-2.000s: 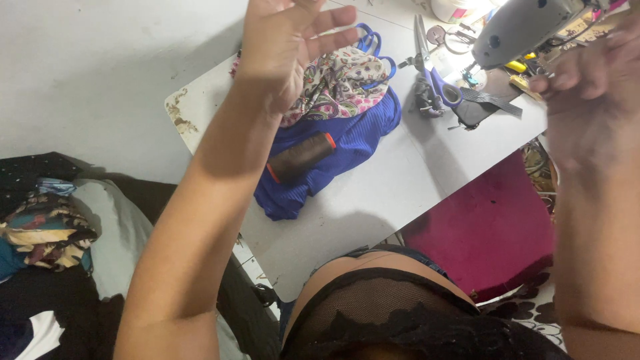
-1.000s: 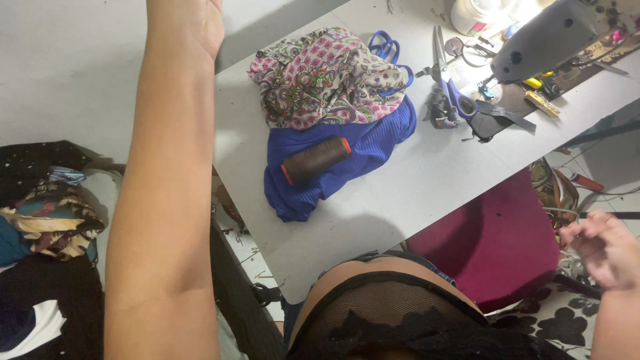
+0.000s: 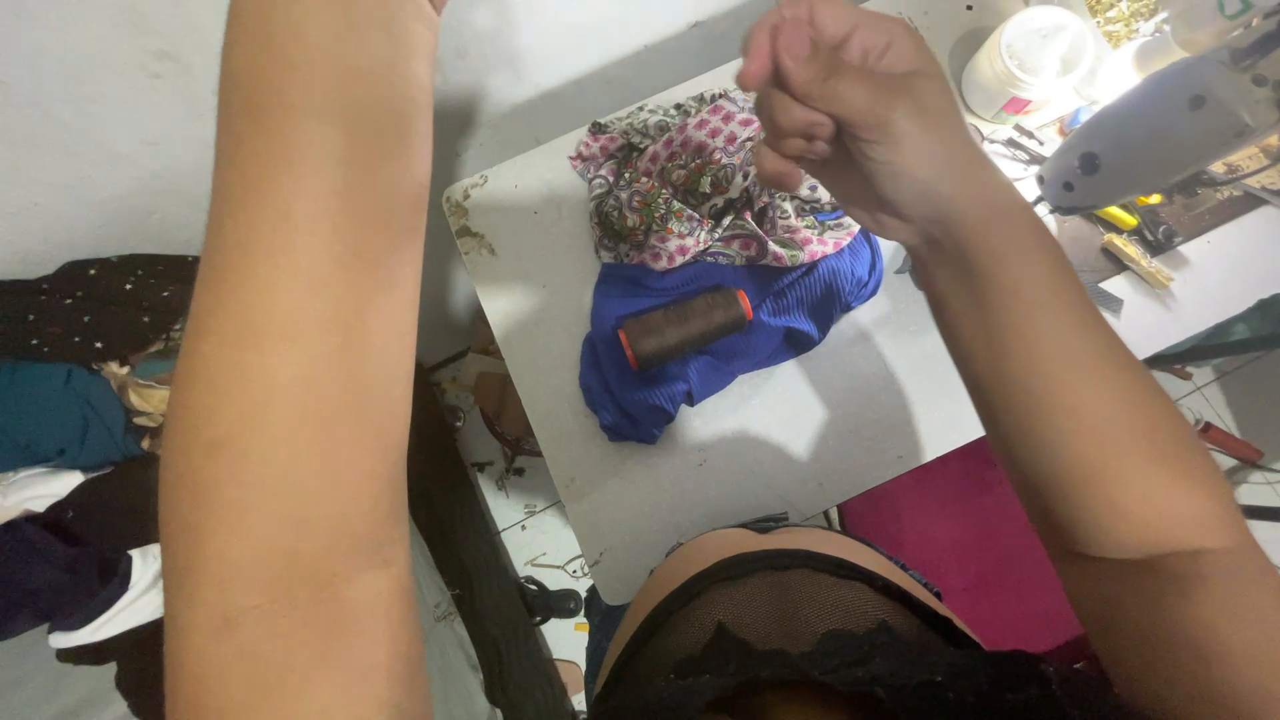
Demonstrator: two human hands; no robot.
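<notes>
My right hand is raised in front of the table, its fingers curled in and nothing visible in them. It overlaps the right part of a crumpled floral-patterned cloth. Just below that lies a blue ribbed cloth, with a dark brown spool of thread with orange-red ends resting on it. My left forearm rises along the left side and leaves the frame at the top, so the left hand is out of view. The scissors seen earlier are mostly hidden behind my right hand and forearm.
The white table has a chipped corner. At the upper right are a sewing machine head, a lidded white tub and small yellow tools. A magenta seat stands below the table's edge. Piled clothes are at the left.
My right hand has moved from the lower right, beside the seat, up over the table, and its fingers are now curled. My left hand, partly visible before, has left the view at the top.
</notes>
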